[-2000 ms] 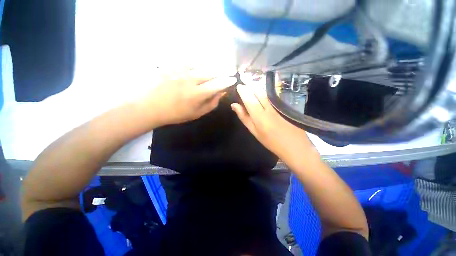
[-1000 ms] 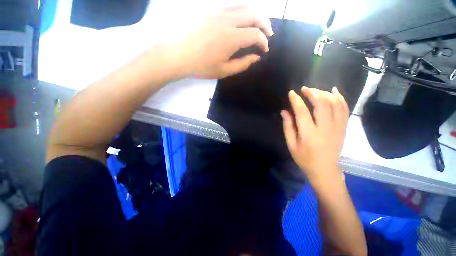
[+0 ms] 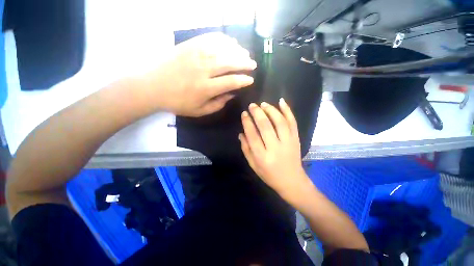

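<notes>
A black fabric panel lies flat on the white table under the needle area and reaches over the front edge, where it blends with my dark clothing. The presser foot shows as a small bright part above the panel, with a greenish glint. My left hand rests on the panel left of the presser foot, fingers together and pointing right. My right hand lies on the panel below the presser foot, fingers slightly spread. Neither hand visibly pinches the cloth.
A dark cut piece lies at upper left, another right of the machine parts. Black snips and a red-handled tool lie at right. Blue crates with black cloth stand below the table on both sides. The machine head overhangs upper right.
Two seconds ago both hands were together at the needle. Since then the panel has spread out under the presser foot and the hands have moved apart. The camera view has also shifted.
</notes>
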